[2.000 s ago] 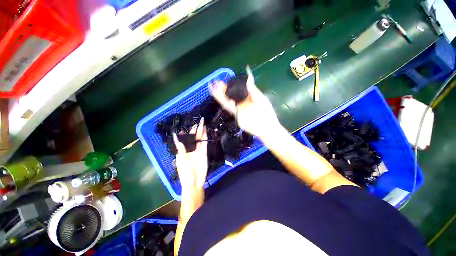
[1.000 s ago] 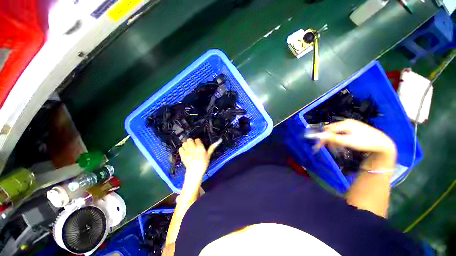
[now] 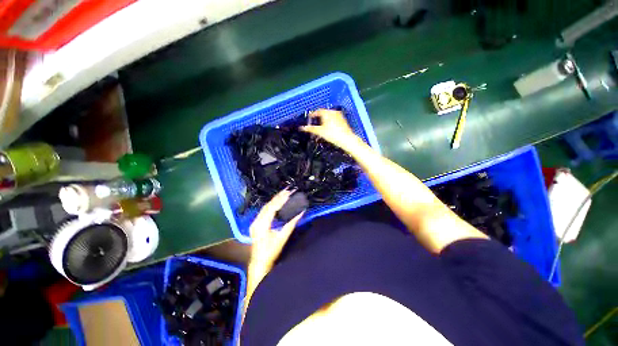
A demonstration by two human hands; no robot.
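Observation:
A blue mesh basket (image 3: 211,159) on the green bench holds a heap of small black parts (image 3: 271,177), some with paler faces. My left hand (image 3: 268,233) is at the basket's near edge, thumb and fingers around a dark block-shaped part (image 3: 293,206). My right hand (image 3: 332,127) is over the far right part of the heap, its fingertips closed on a small black part (image 3: 314,119). The part in my right fingers is mostly hidden.
A large blue bin (image 3: 532,203) with black parts stands at right. A smaller blue bin (image 3: 242,297) of black parts and a tray with cardboard (image 3: 107,323) are lower left. A fan (image 3: 95,251) and bottles (image 3: 88,197) stand left. A tape measure (image 3: 448,96) lies on the bench.
My right hand has moved from the large right bin back into the basket. My left hand has moved towards the basket's near edge and now holds a block. The view has shifted.

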